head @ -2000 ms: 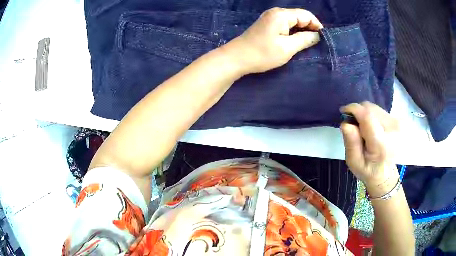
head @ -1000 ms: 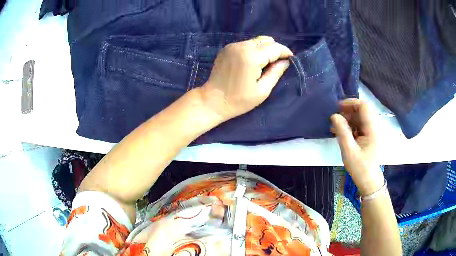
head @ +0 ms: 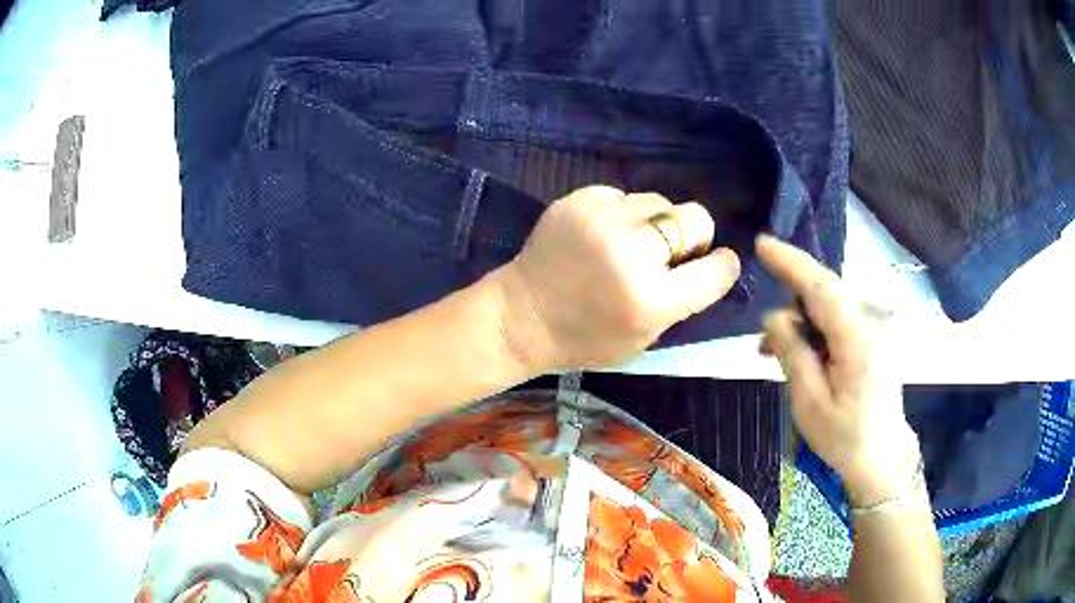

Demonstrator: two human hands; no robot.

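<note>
A dark blue garment (head: 342,224) with pale topstitching and belt-loop-like tabs lies across the white tabletop. Its band edge is pulled down toward me, so the opening shows a brown striped lining (head: 548,171). My left hand (head: 625,271), with a ring, pinches the near band edge right of centre. My right hand (head: 843,353) is just right of it, off the cloth, with a small dark tool, likely thread snips (head: 811,330), mostly hidden in the palm. The right fingers are slightly blurred.
A small flat grey-brown strip (head: 66,179) lies on the white table (head: 118,265) at left. A brown ribbed garment with a blue band (head: 1002,253) lies at right. A blue basket (head: 1002,512) with dark cloth is lower right. A floral-edged bag (head: 136,412) is lower left.
The garment's band has been drawn down and open, showing the lining. My left hand has moved down and right with the edge. My right hand has turned, its index finger extended toward the left hand.
</note>
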